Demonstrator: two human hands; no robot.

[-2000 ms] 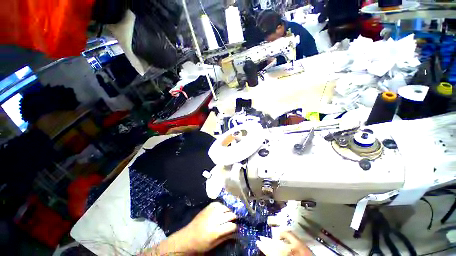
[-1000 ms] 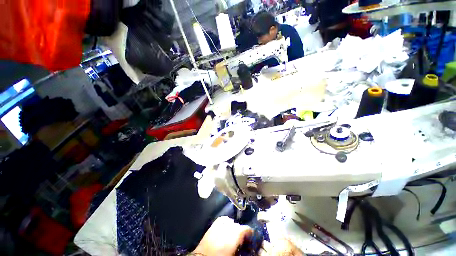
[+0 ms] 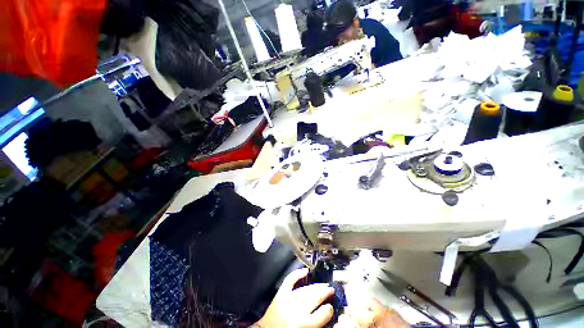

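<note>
Plain black fabric (image 3: 224,256) joined to a navy flecked panel (image 3: 168,282) lies on the table left of the needle. My left hand (image 3: 298,306) presses on the cloth just in front of the needle area, fingers bent. My right hand (image 3: 368,311) is at the bottom edge beside a bit of flecked cloth, washed out by light; its fingers are hard to tell. The off-white sewing machine head (image 3: 410,205) crosses the right side, with a white disc (image 3: 286,181) over its needle end. The needle tip is hidden.
Slim metal snips (image 3: 426,302) and black-handled shears (image 3: 490,298) lie under the head. A measuring tape (image 3: 450,262) hangs on its front. Black thread cones (image 3: 485,122) stand behind. A person (image 3: 378,40) sits at a facing machine; white pieces (image 3: 477,70) are piled there.
The black fabric has shifted down and toward me since two seconds ago, and less fleck shows near the needle. My left hand was more closed one second ago; its fingers are now more spread.
</note>
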